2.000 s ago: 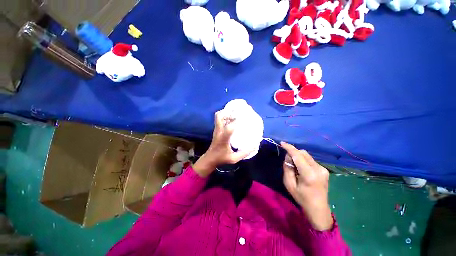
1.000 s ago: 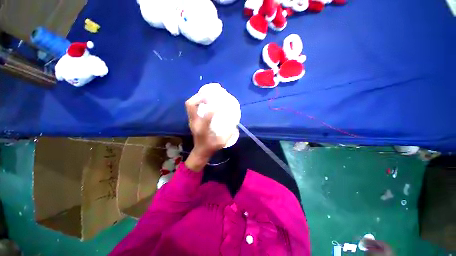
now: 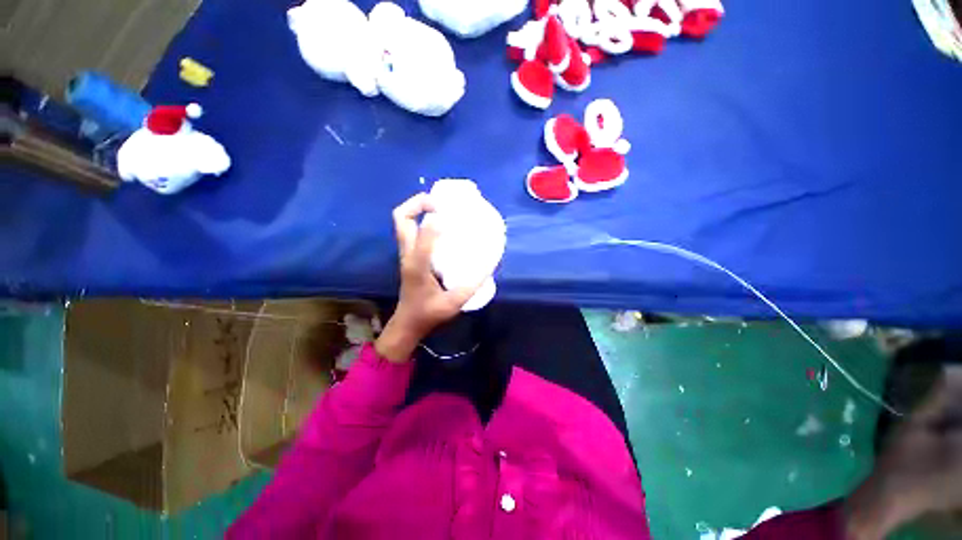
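Observation:
My left hand (image 3: 420,276) grips a white plush toy (image 3: 467,240) at the table's front edge, above my lap. My right hand (image 3: 916,454) is far out at the lower right, blurred and cut off by the picture's edge; its fingers cannot be made out. A white sewing thread (image 3: 754,292) runs in a curve from over the blue cloth down towards my right hand. No needle can be made out.
Red-and-white hats (image 3: 599,167) lie beyond the toy, with a hat pile (image 3: 612,30) behind. White plush pieces (image 3: 419,72) lie far left. A hatted toy (image 3: 172,158) stands near a blue cone (image 3: 106,102). An open carton (image 3: 195,396) is below left.
My right hand, near the toy two seconds ago, is now far out at the lower right. The thread now arcs over the table's right side. My left hand keeps hold of the toy.

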